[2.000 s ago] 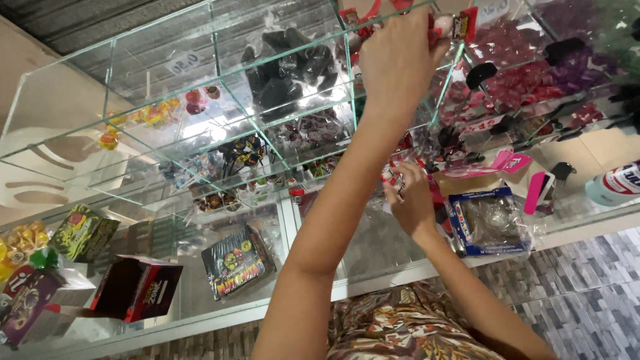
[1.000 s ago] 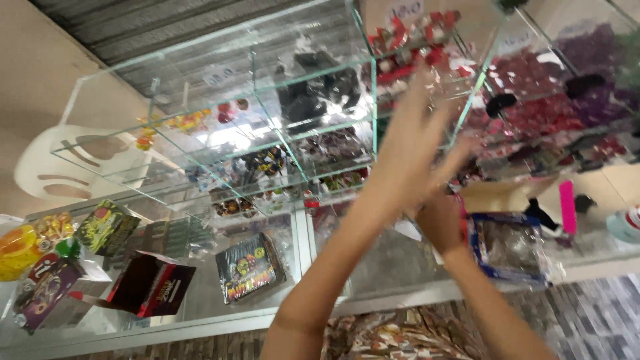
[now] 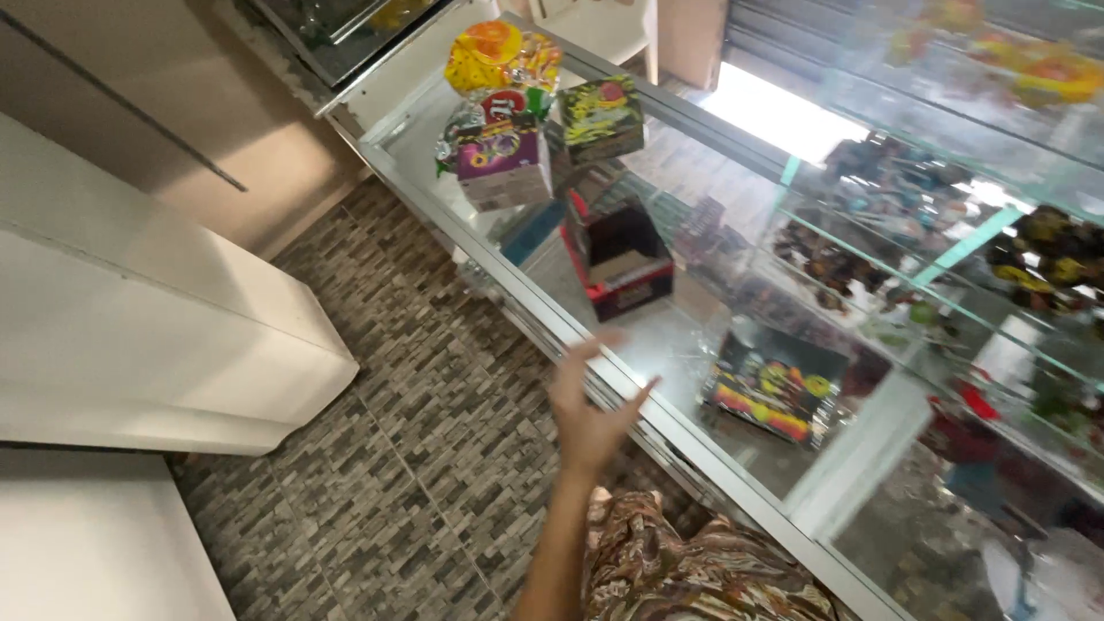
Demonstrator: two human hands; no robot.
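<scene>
My left hand (image 3: pixel 595 414), somewhat blurred, hovers at the counter's metal front edge with its fingers apart and nothing in them. Just beyond it on the glass counter stands an open black and red cardboard box (image 3: pixel 621 259). To its right lies a black box with colorful print in clear wrap (image 3: pixel 776 379). A purple box (image 3: pixel 503 164), a green and black box (image 3: pixel 602 119), a yellow candy bag (image 3: pixel 500 60) and a shiny bag with an M&M's-type logo (image 3: pixel 503 105) sit together at the far left end. My right hand is out of view.
Glass compartments with wrapped sweets (image 3: pixel 897 185) rise on the right side of the counter. The metal edge (image 3: pixel 690 440) runs diagonally across the view. A white cabinet-like block (image 3: pixel 155 302) stands left over the tiled floor (image 3: pixel 379 492). Behind the counter is a white plastic chair (image 3: pixel 604 30).
The view has swung far to the left. My left hand has left the glass compartments and is now by the counter's front edge. My right hand has gone out of view.
</scene>
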